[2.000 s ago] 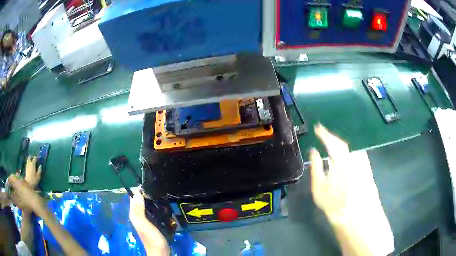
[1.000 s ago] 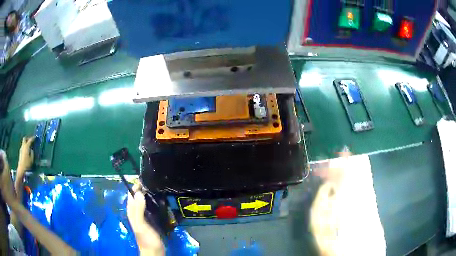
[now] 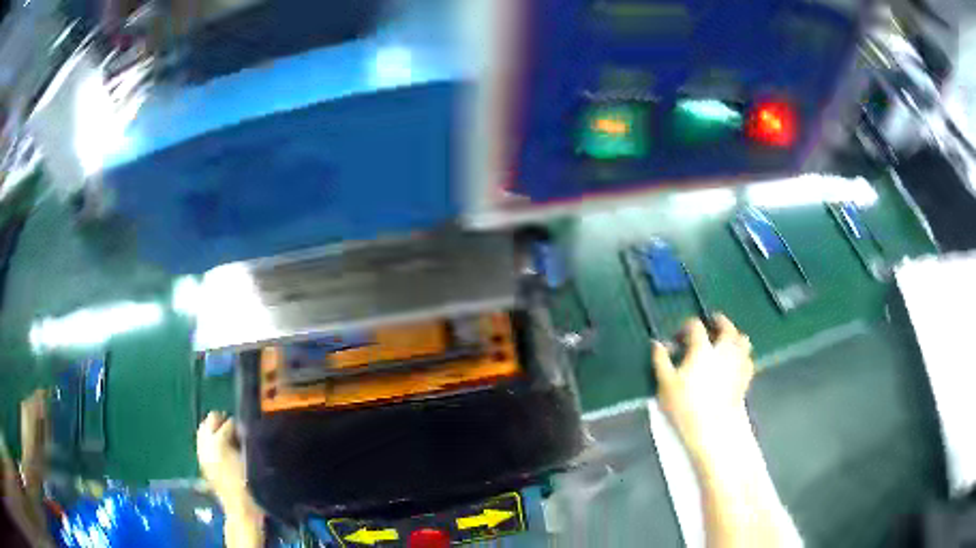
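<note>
The orange press jig (image 3: 391,387) sits on the black press base under the silver platen (image 3: 375,284). A phone frame (image 3: 469,334) lies in the jig, partly hidden by the platen. My right hand (image 3: 706,375) is over the belt to the right, thumb and fingers at the near end of another phone frame (image 3: 664,273) with blue film. My left hand (image 3: 223,460) is at the belt edge left of the base, partly hidden by it, fingers bent. A frame with a blue patch (image 3: 217,364) lies just beyond it; blur hides whether they touch.
More frames lie on the green belt (image 3: 599,230) at right and left. The blue press head guard (image 3: 300,171) and control box (image 3: 685,107) stand above. Another person's hand (image 3: 32,428) is at far left, near the blue bench sheet (image 3: 128,519). The red button (image 3: 428,537) is at the bottom.
The view has swung, shifting the press left and down. My right hand has moved from the white strip to a frame on the belt. The dark item by my left hand no longer shows.
</note>
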